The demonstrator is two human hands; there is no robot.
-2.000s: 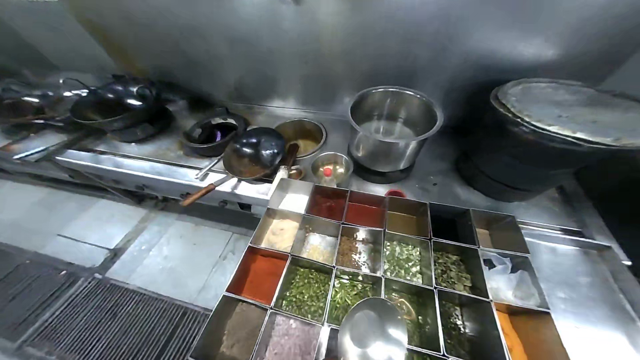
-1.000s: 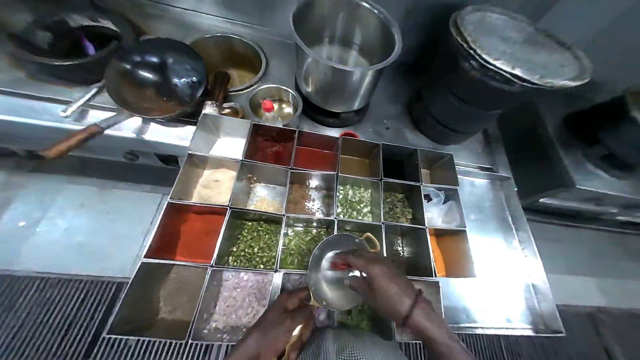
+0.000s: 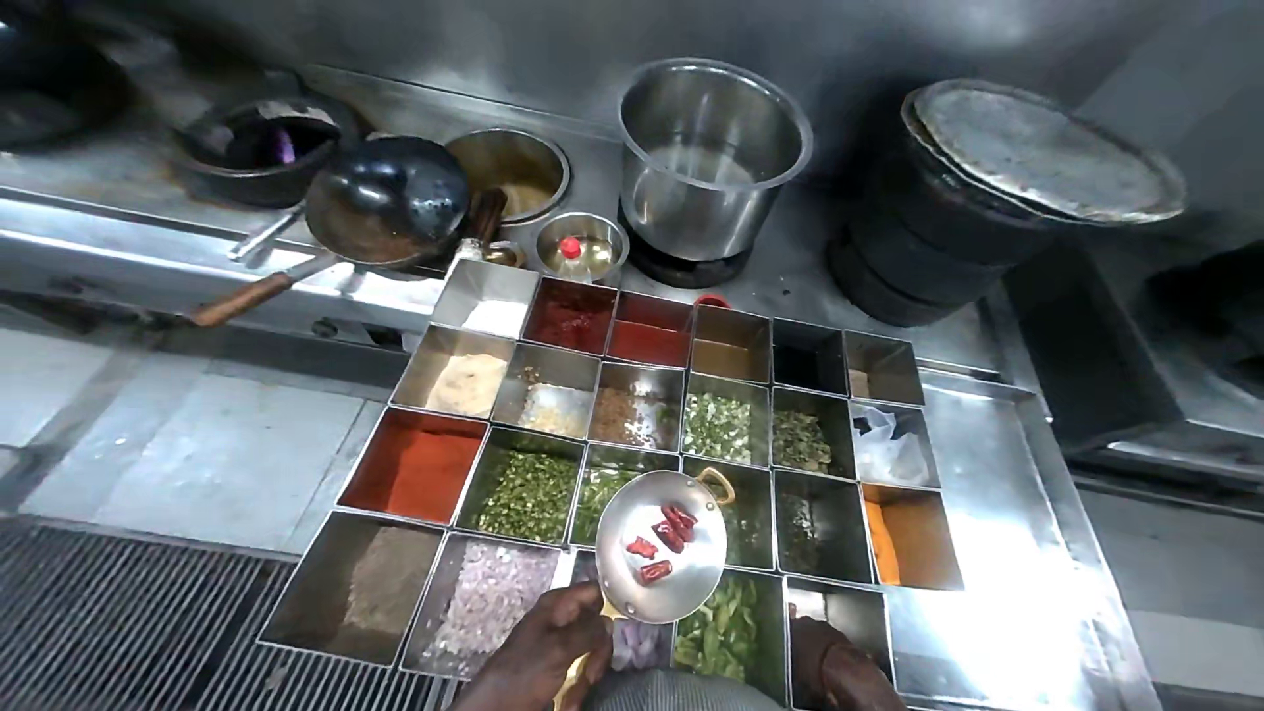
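Note:
My left hand (image 3: 548,647) holds a small round metal pan (image 3: 647,602) near its brass-coloured handle, above the steel ingredient bins. Several pieces of dried red chilli (image 3: 669,536) lie in the pan. My right hand (image 3: 839,667) reaches into a steel bin (image 3: 854,612) at the lower right; its fingers are partly hidden. Between the hands, a bin holds sliced green peppers (image 3: 726,627). Chopped onion (image 3: 494,602) fills a bin left of the pan, with chopped green vegetables (image 3: 528,494) behind it. Red powder (image 3: 425,469) is in another bin.
Behind the bins stand a deep steel pot (image 3: 716,197), a small bowl with a red-capped item (image 3: 583,247), and a dark wok (image 3: 390,202) with a wooden handle sticking out over the counter's front edge. A lidded black vessel (image 3: 928,217) is at right, beyond a steel tray (image 3: 997,474).
One second ago both hands were at the pan; my right hand has since moved away to the right, into a bin. Red chilli pieces now show plainly in the pan.

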